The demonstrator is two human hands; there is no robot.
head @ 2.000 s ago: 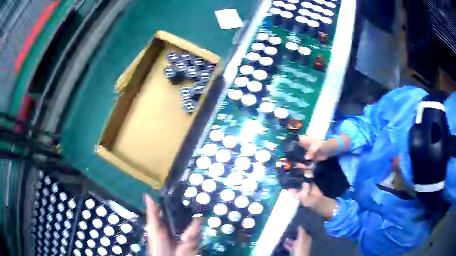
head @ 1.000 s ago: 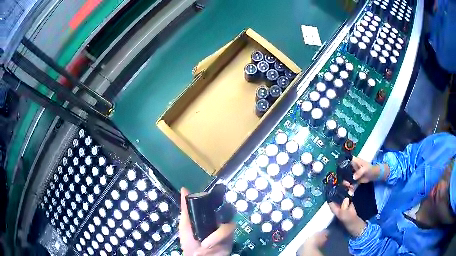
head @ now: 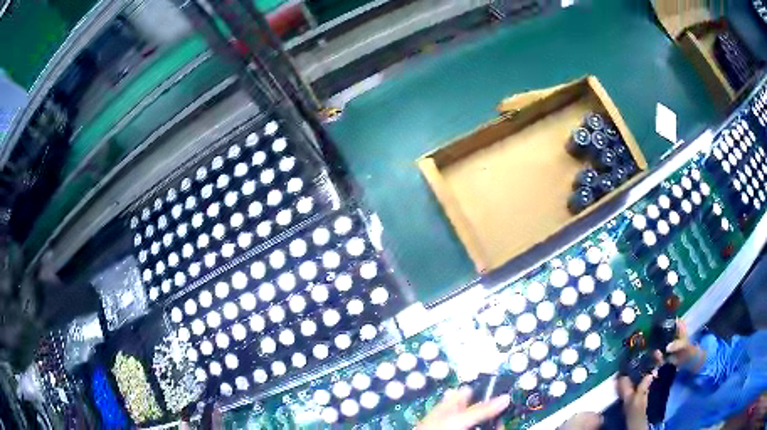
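A green circuit board (head: 505, 388) lies along the rail at the bottom, with many standing capacitors (head: 526, 322) whose pale round tops show. My left hand (head: 462, 410) is low over this board, its fingers towards the right, cut off by the bottom edge. No capacitor shows in it, but the palm is hidden. What looks like my right hand (head: 582, 422) is a small blurred patch at the bottom edge, near the front rail; its fingers and any hold are unclear.
Capacitor trays (head: 244, 296) stand left. An open cardboard box (head: 513, 201) holds loose dark capacitors (head: 599, 159). Blue (head: 106, 399), yellowish (head: 134, 386) and white components (head: 177, 369) lie lower left. A blue-sleeved worker (head: 727, 382) handles dark parts over the board at right.
The view has swung, so box and boards sit further right and more of the trays shows. The dark capacitors seen in my left hand a second ago no longer show there.
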